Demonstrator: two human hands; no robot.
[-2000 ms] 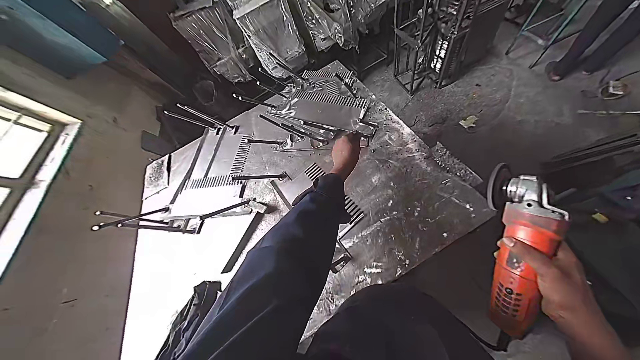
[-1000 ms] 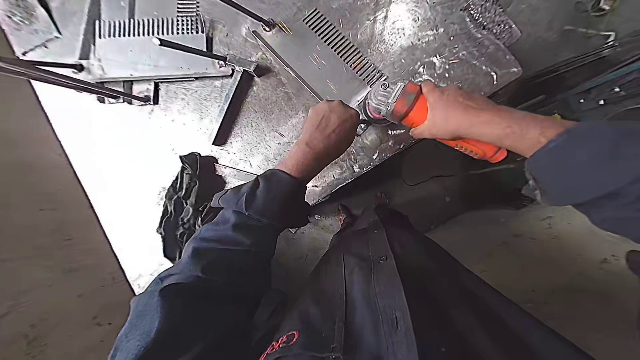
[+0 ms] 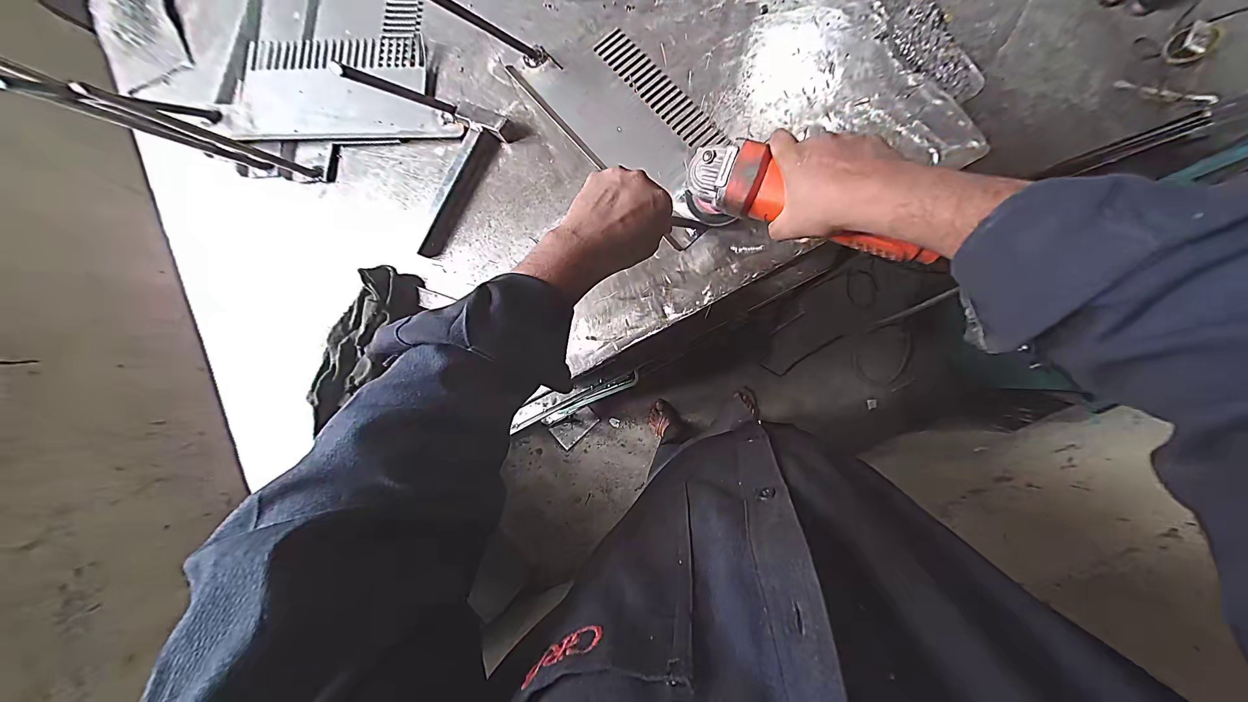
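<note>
My right hand grips an orange angle grinder by its body. The grinder's disc is low beside my left hand, at the near end of a slotted metal plate. My left hand is closed at the near end of this plate, around something that its fingers mostly hide; a thin metal piece shows just beside it. Whether the disc touches the metal cannot be told.
The metal-topped table has its near edge below my hands. Another slotted plate with dark rods lies at the upper left, near a dark flat bar. A crumpled dark cloth lies at the left.
The grinder, held off the table's right side two seconds ago, is now at the slotted plate beside my left hand. The view has tilted down and closer. Both hands look nearly unmoved since one second ago.
</note>
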